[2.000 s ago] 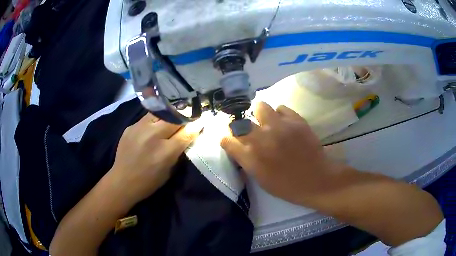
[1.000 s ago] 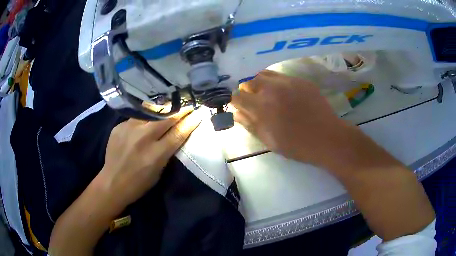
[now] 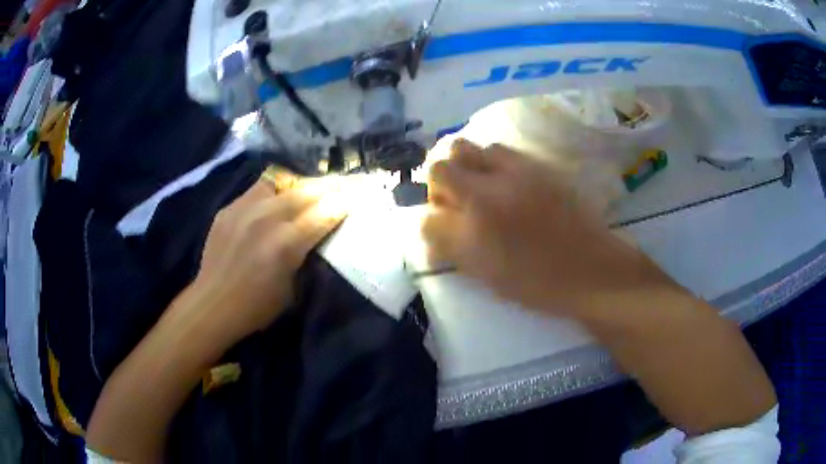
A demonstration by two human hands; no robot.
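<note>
A black garment (image 3: 362, 372) lies over the left of the machine bed and hangs down at the front. Its white panel (image 3: 376, 272) lies under the bright lamp, below the needle area. My left hand (image 3: 263, 236) presses on the garment and the panel's left edge, left of the presser foot. My right hand (image 3: 489, 217) is just right of the dark grey block (image 3: 410, 192) beside the foot, fingers bent, blurred. Whether it holds cloth is hidden by glare. The sewing machine (image 3: 580, 68) is white with a blue stripe.
Thread snips (image 3: 645, 169) with yellow-green handles lie right of my right hand, near pale crumpled cloth (image 3: 543, 127). A measuring tape strip (image 3: 525, 381) runs along the table's front edge. A small yellow tag (image 3: 221, 377) is on the black cloth. Pale cloth pieces (image 3: 27, 272) are heaped at far left.
The white panel has moved up toward the needle, so less of it shows. My right hand has shifted from beside the foot to slightly farther right and is blurred. The view has shifted a little.
</note>
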